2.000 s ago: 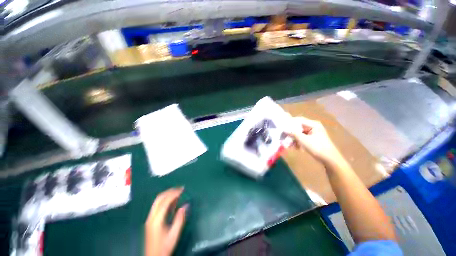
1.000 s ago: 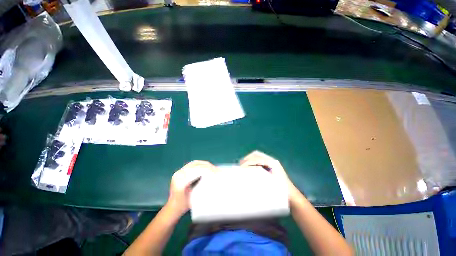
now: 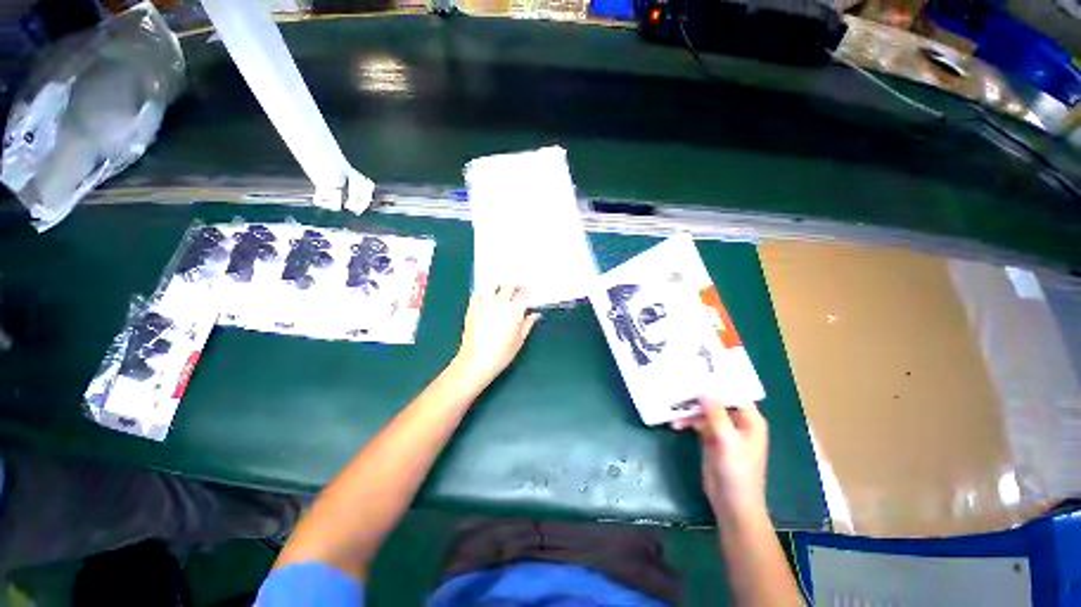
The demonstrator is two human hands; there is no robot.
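My right hand [image 3: 731,445] holds a white printed card [image 3: 673,332] by its near edge, at the centre right of the green bench. The card's dark picture and red-orange block face up. My left hand [image 3: 497,332] lies with its fingertips on the near end of the whitish stack of poly bags [image 3: 528,225]. Whether the fingers grip a bag cannot be told. The card's far corner is close to the stack's right edge. Bagged cards [image 3: 314,275] lie in an overlapping row at left, pictures up, with another one [image 3: 148,368] turned nearer the front.
A brown cardboard sheet [image 3: 883,391] lies at right, partly under clear film. The metal rail [image 3: 676,222] and dark green conveyor [image 3: 522,83] run behind the bench. A white upright [image 3: 279,95] stands at the rail. A large plastic bag [image 3: 95,119] is far left.
The card was held in both hands at the bench's front edge. Now only my right hand holds it, further forward and right, face up. My left hand has moved forward to the bag stack.
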